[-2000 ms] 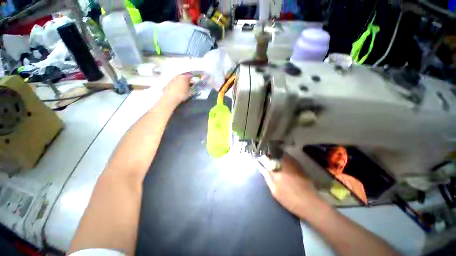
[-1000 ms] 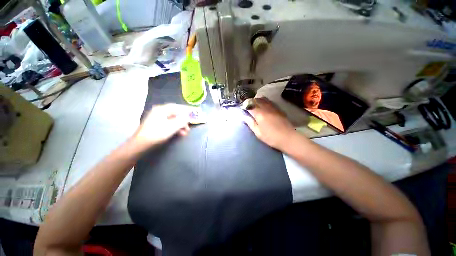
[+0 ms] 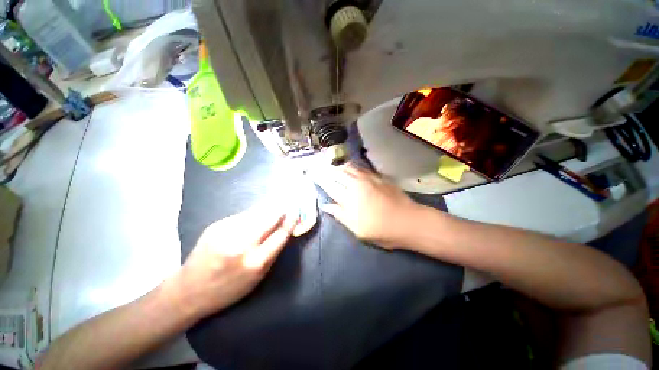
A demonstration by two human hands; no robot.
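Observation:
The dark grey garment panel [image 3: 289,303] lies under the off-white sewing machine's presser foot [image 3: 293,144] and extends towards me. My left hand [image 3: 242,249] holds a small pale piece with a blue mark [image 3: 306,215] between thumb and fingers, just in front of the needle area; bright glare hides its detail. My right hand [image 3: 372,206] rests on the panel right of that piece, with its fingers near the presser foot. Whether it grips anything cannot be made out.
A lime-green paddle [image 3: 214,119] hangs left of the needle. A smartphone [image 3: 466,130] leans under the machine arm, with a yellow sticky note [image 3: 453,168] below it. Pens [image 3: 574,179] and black scissors handles [image 3: 630,137] lie at the right. Plastic bags [image 3: 160,50] lie at upper left.
The view has moved closer to the needle. My left hand has come nearer my right hand with the small pale piece, now in front of the presser foot. My right hand stays by the foot.

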